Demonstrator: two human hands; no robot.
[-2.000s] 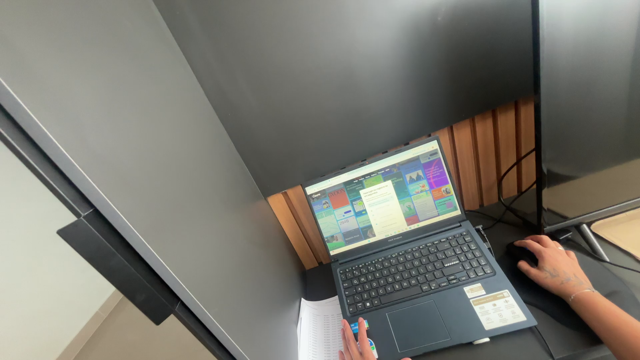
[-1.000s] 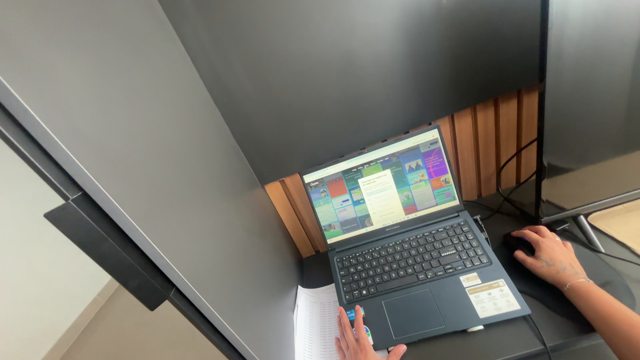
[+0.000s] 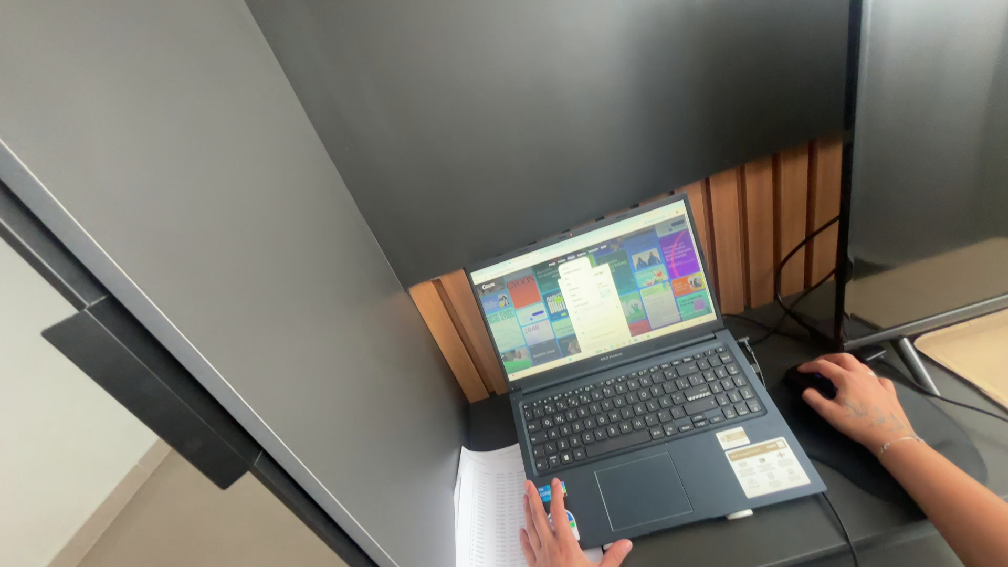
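Note:
An Asus laptop point(image 3: 642, 409) stands unfolded on the dark desk, its screen point(image 3: 594, 291) showing a web page with colourful tiles and a pale pop-up panel. My left hand point(image 3: 559, 528) rests with fingers spread on the front left corner of the laptop, beside the touchpad point(image 3: 643, 492), holding nothing. To the right of the laptop, my right hand point(image 3: 854, 398) lies over a black computer mouse point(image 3: 811, 383), fingers curved on it, on a dark mouse pad point(image 3: 937, 449). A thin bracelet point(image 3: 899, 442) circles the right wrist.
Printed paper sheets point(image 3: 487, 504) lie left of the laptop, partly under it. A large monitor point(image 3: 929, 173) on a metal stand rises at right, beside a beige mat point(image 3: 969, 354). Black cables point(image 3: 787, 291) run behind the laptop. A grey panel point(image 3: 236, 260) borders the desk at left.
On the screen, a second pale panel now overlaps the pop-up. My left hand has moved slightly on the laptop's corner since the earliest frame. My right hand stays on the mouse.

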